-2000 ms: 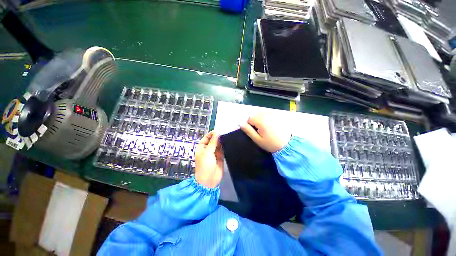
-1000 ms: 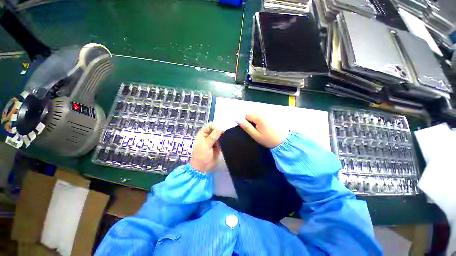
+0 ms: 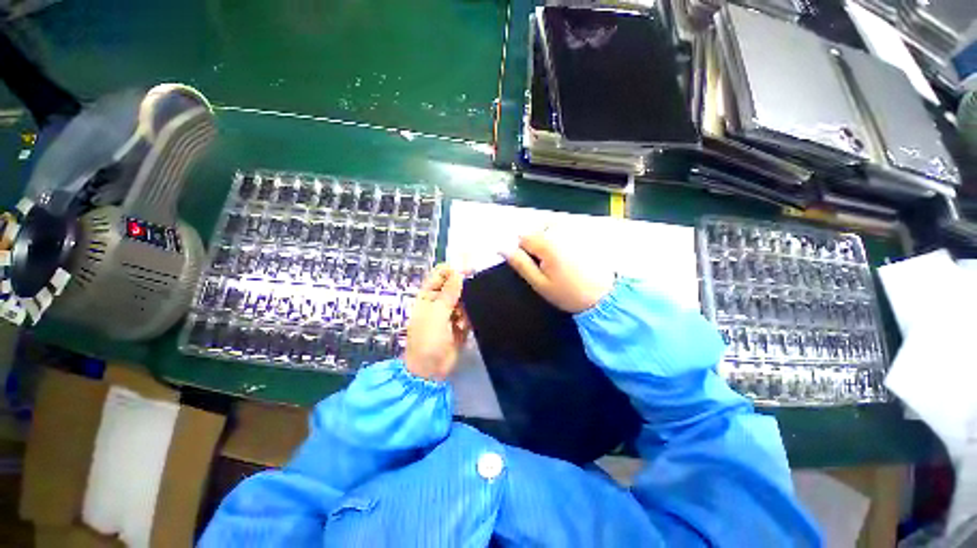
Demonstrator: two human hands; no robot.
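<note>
A black tablet unit [image 3: 541, 348] lies tilted over the white work sheet [image 3: 643, 257], its lower end against the blue smock. My left hand [image 3: 436, 321] holds its upper left corner and edge. My right hand [image 3: 552, 271] rests on its top edge, with the fingertips close to that corner. Any small part between the fingertips is too small to tell. A clear blister tray [image 3: 321, 268] with rows of small dark parts is left of the sheet, and another blister tray [image 3: 793, 310] is right of it.
A grey tape dispenser [image 3: 134, 268] stands at the left. Stacked units [image 3: 616, 80] are piled at the far right. Loose white sheets [image 3: 932, 321] lie at the right edge. An open brown carton [image 3: 198, 450] is below the bench at lower left. A yellow tape mark [image 3: 617, 204] touches the sheet's far edge.
The whole view has shifted slightly, so the bench items sit a little higher and further left. Both hands remain at the unit's upper corner, with the fingertips slightly moved.
</note>
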